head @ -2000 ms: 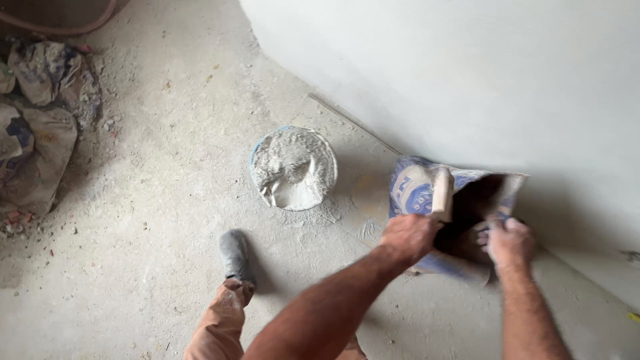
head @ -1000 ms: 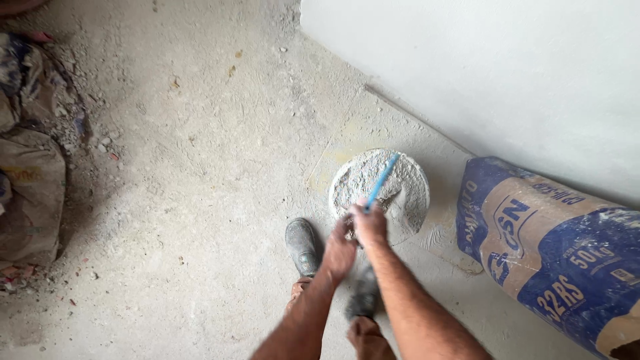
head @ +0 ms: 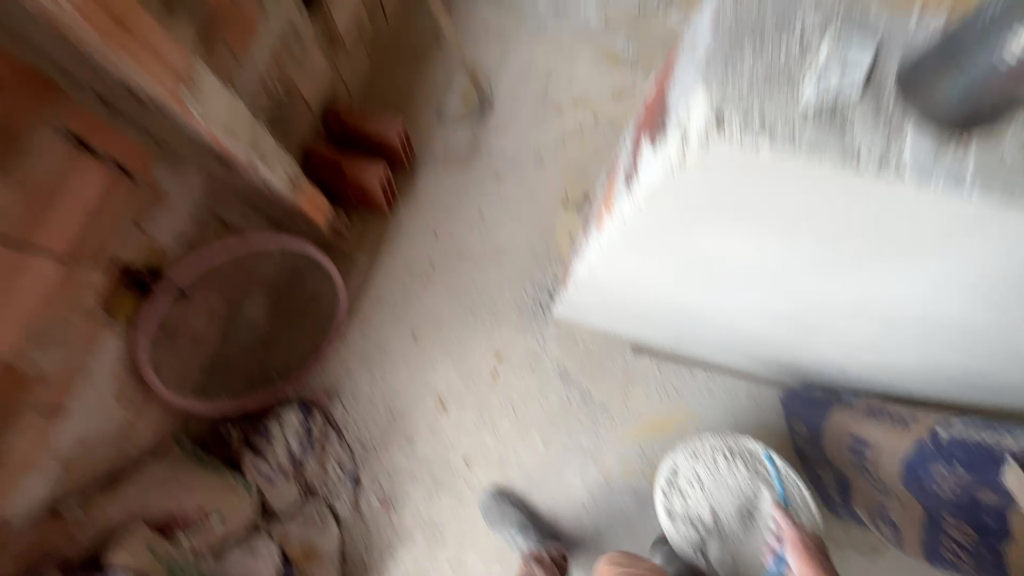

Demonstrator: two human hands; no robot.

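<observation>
A round bucket (head: pixel 732 496) of pale grey, powdery or paste-like material stands on the floor at the lower right. My right hand (head: pixel 792 544) is at its right rim, closed around a thin blue strip (head: pixel 774 476), perhaps the bucket's handle; blur hides the detail. At the bottom edge, left of the bucket, a blurred, skin-toned rounded shape (head: pixel 628 564) may be part of my left hand; I cannot tell. Close to the bucket's right side lies a blue and brown paper cement bag (head: pixel 888 480).
A white wall (head: pixel 784 272) rises behind the bucket. At left are a pink-rimmed round tub (head: pixel 344 296), crumpled bags (head: pixel 304 464) and red hollow bricks (head: pixel 360 164). A dark cylindrical object (head: pixel 964 76) is at top right. My grey boot (head: pixel 516 516) stands left of the bucket.
My hands were at the cement bag's opening, then together over the bucket at the blue strip; now the right is at the bucket's right rim. The view has swung widely left and up.
</observation>
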